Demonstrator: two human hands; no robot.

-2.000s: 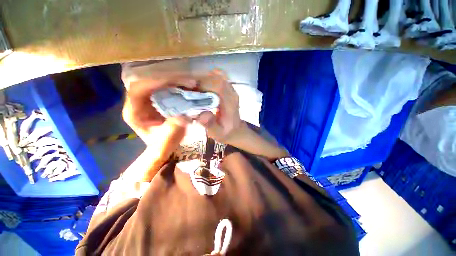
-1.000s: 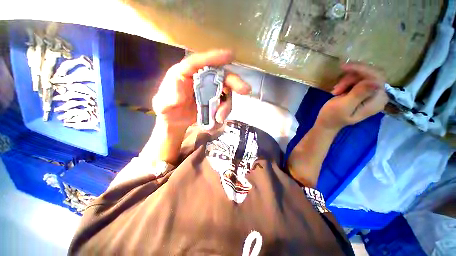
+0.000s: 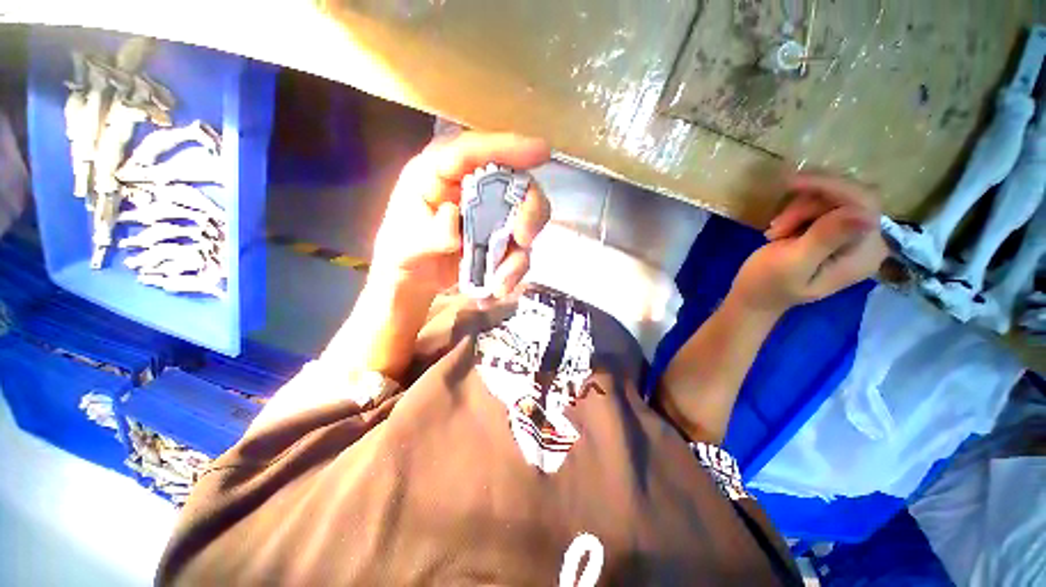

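My left hand (image 3: 442,218) holds a grey-white foot part (image 3: 491,229) upright between thumb and fingers, above the lap and near the bench edge. Its flat face, a darker grey panel inside a pale rim, is turned to the camera. The fingers hide its right side. My right hand (image 3: 814,241) is at the bench edge to the right, apart from the part, with its fingers curled. The fingertips are blurred, so I cannot tell if they hold anything small.
The brown taped bench (image 3: 516,69) bears a pale dab (image 3: 789,55) with a thin line beside it. Pale legs (image 3: 992,155) lie at the right. A blue bin (image 3: 161,315) with parts stands at the left. A white plastic liner (image 3: 918,401) lies over blue bins at the right.
Two seconds ago both hands were around the part. My right hand has let go and moved right to the bench edge. My left hand has turned the part upright. The view has shifted right.
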